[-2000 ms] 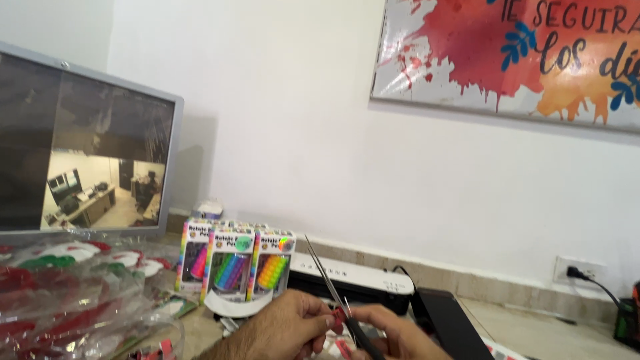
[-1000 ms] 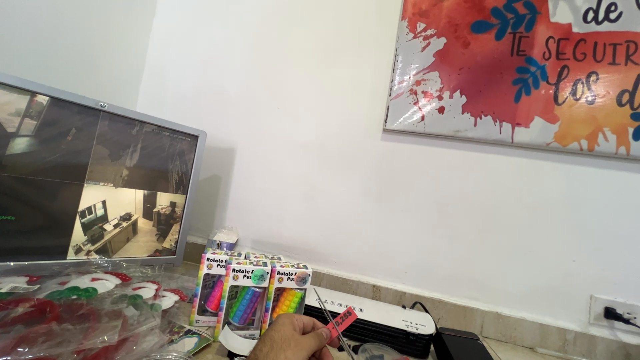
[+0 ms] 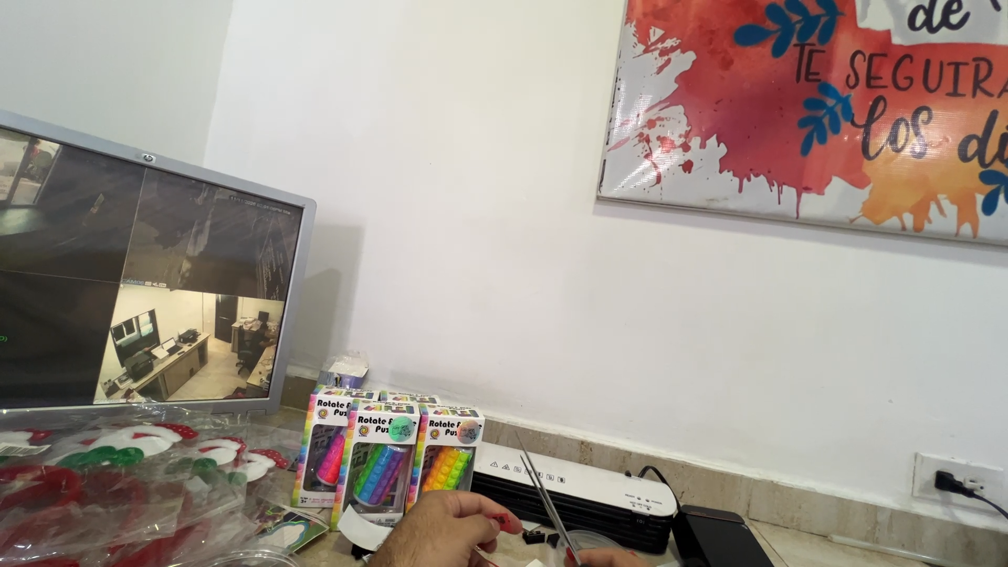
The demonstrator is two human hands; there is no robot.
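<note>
My left hand, at the bottom middle, pinches a small red piece that bears dark marks between thumb and fingertips. Just right of it, at the bottom edge, my right hand shows only in part, at the lower end of a pair of scissors. The thin metal blades point up and left, slightly parted and apart from the red piece. A clear round plastic container lies behind the scissors, beside small black bits.
Boxed rotating puzzle toys stand left of my hands. Plastic-bagged red, white and green decorations lie below a monitor. Behind are a white and black laminator-like machine, a black device and a wall outlet.
The red piece now shows less above my left fingers than a second ago. My right hand, beside the left two seconds ago, is now mostly below the frame edge.
</note>
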